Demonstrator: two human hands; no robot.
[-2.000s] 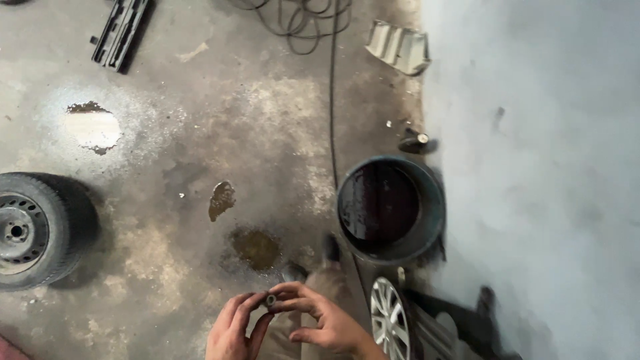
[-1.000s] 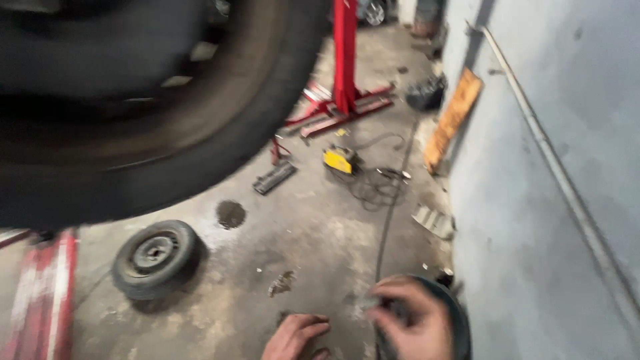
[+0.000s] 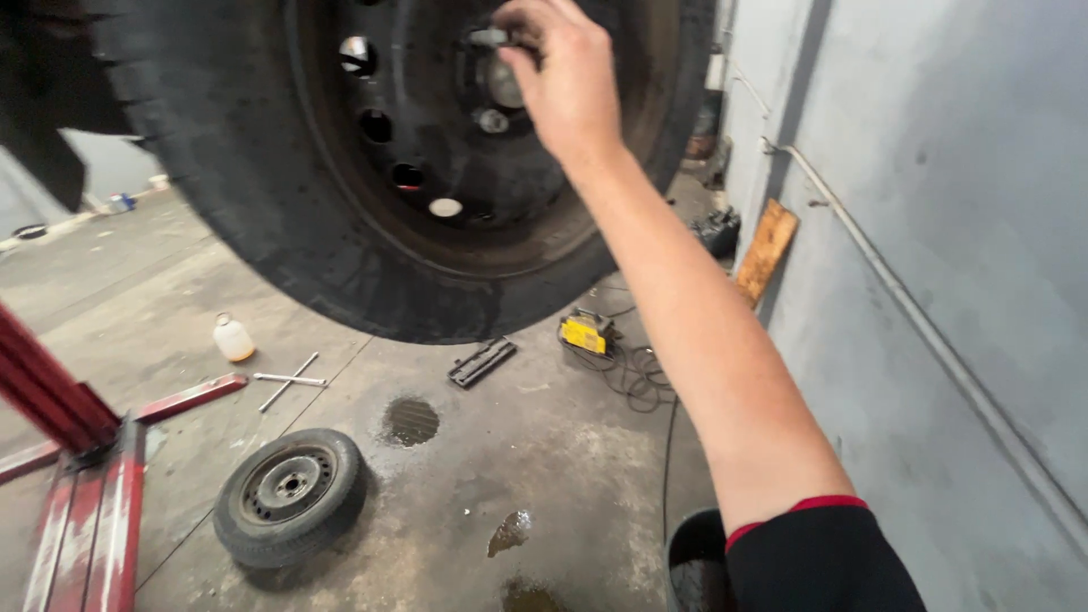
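A raised car wheel with a dark steel rim fills the upper middle of the view. My right hand is at its hub, the fingers pinching a small metal wheel bolt at the upper left of the hub centre. Another bolt head sits in the rim just below the hub centre. Whether the held bolt is in its hole cannot be told. My left hand is out of view.
A loose wheel lies on the floor near a red lift post. Beyond are a four-way lug wrench, a plastic jug, a black tool case and a yellow machine with cable. A dark bucket stands below my arm.
My right hand has risen from low in the view to the raised wheel's hub. My left hand has left the view. The view has tilted up from the floor.
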